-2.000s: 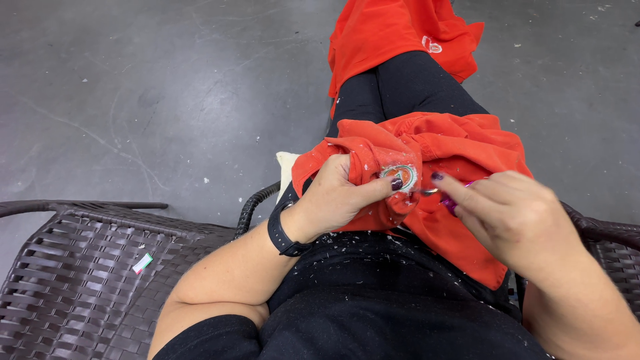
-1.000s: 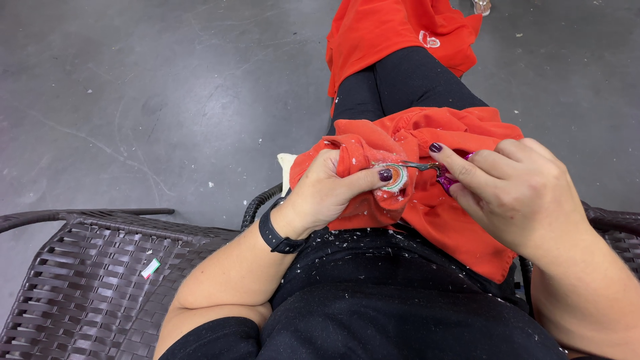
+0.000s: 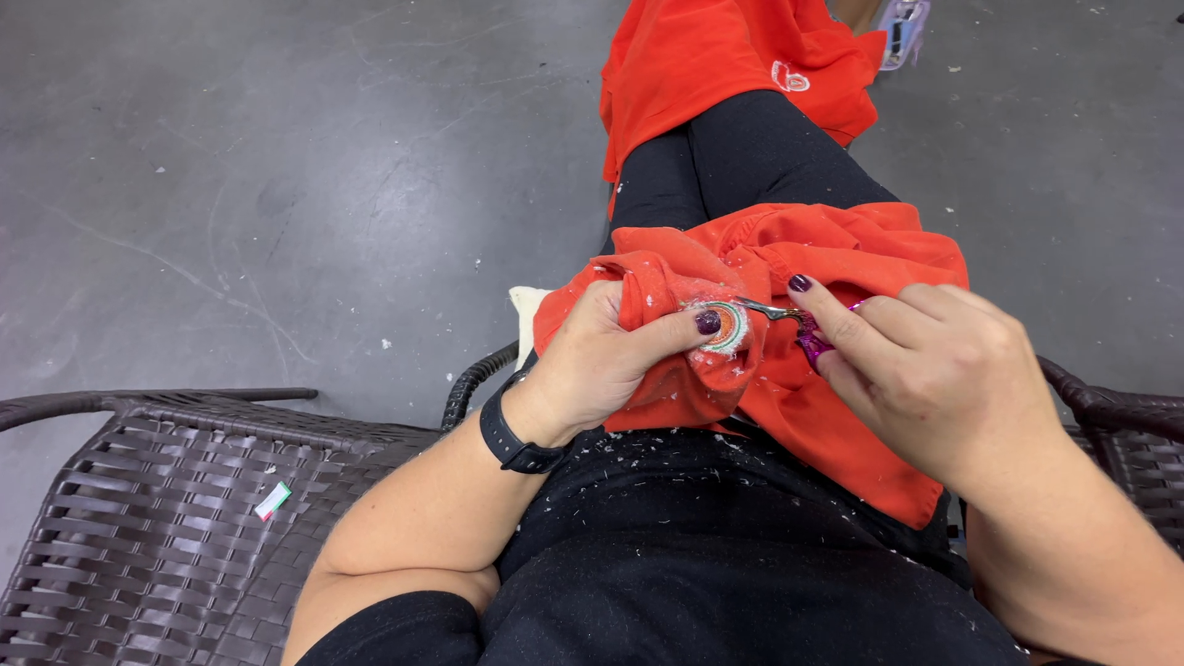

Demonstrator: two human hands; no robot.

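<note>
My left hand (image 3: pixel 610 356) grips a bunched red garment (image 3: pixel 832 250) on my lap, its thumb lying on a round embroidered patch (image 3: pixel 731 330) with orange, green and white rings. Loose white threads surround the patch. In my right hand (image 3: pixel 911 370) is a small metal tool (image 3: pixel 772 310) with a shiny magenta handle, perhaps embroidery scissors or a seam ripper. Its thin tip is at the upper right edge of the patch. The fingers hide most of the handle.
Brown woven chairs stand at the left (image 3: pixel 176 518) and right (image 3: pixel 1124 421). A small white, green and red tag (image 3: pixel 273 501) lies on the left seat. Another red garment (image 3: pixel 712 65) drapes over my lower legs. A clear plastic case (image 3: pixel 902 32) is beyond it. Thread scraps dot my black shirt (image 3: pixel 684 518).
The tool and my right hand have shifted slightly around the patch's right side, and more of the tool's metal shows than two seconds ago. My left hand keeps its hold on the cloth.
</note>
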